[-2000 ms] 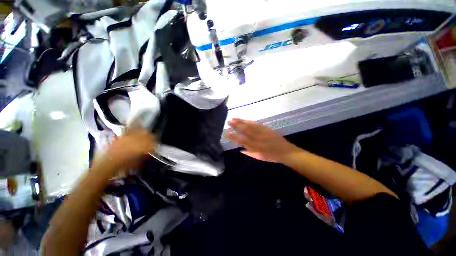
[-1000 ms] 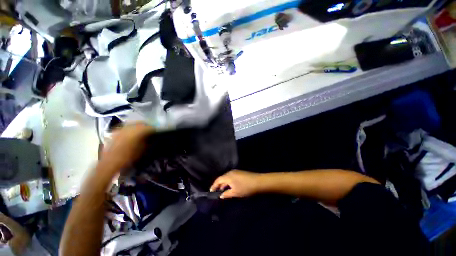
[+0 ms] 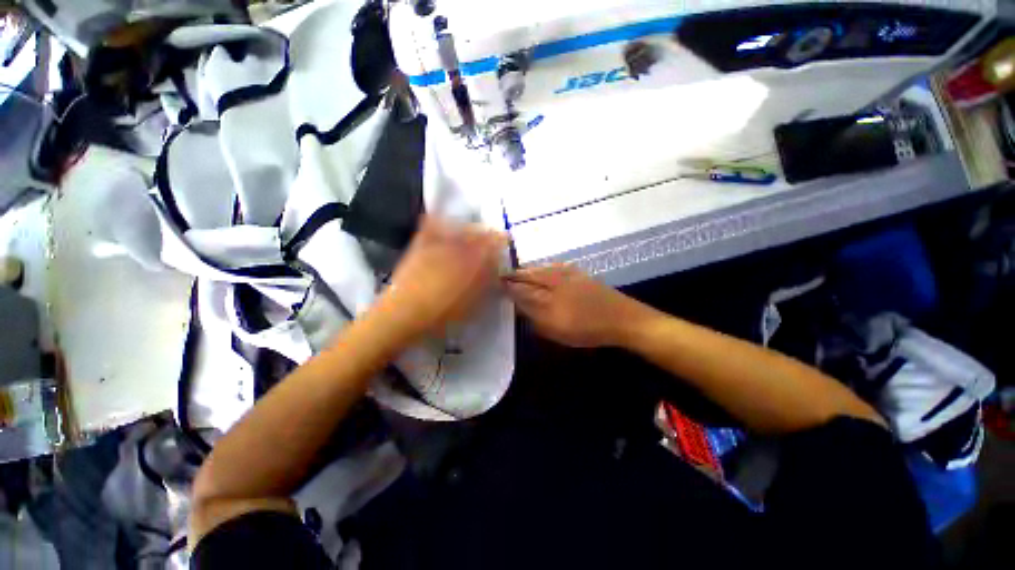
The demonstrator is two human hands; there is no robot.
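A white fabric panel (image 3: 473,362) with a dark edge lies over the table's front edge, below the presser foot (image 3: 508,147) of the white sewing machine (image 3: 623,123). My left hand (image 3: 451,267) is on this panel, blurred, its fingers near the panel's right edge. My right hand (image 3: 562,303) pinches the panel's right edge at the table's front, its fingertips close to my left hand. A black panel (image 3: 390,184) lies just behind my left hand. More white pieces with black strips (image 3: 239,167) are heaped left of the needle.
Thread snips (image 3: 729,172) and a flat black phone-like rectangle (image 3: 837,147) lie right of the needle. The ruler strip (image 3: 712,236) runs along the front edge. White, black and blue pieces (image 3: 918,384) are heaped lower right. A red-blue item (image 3: 696,440) is near my lap.
My left hand has moved right onto the white panel. My right hand has risen from the lap to the table edge. The white panel now covers where black cloth lay.
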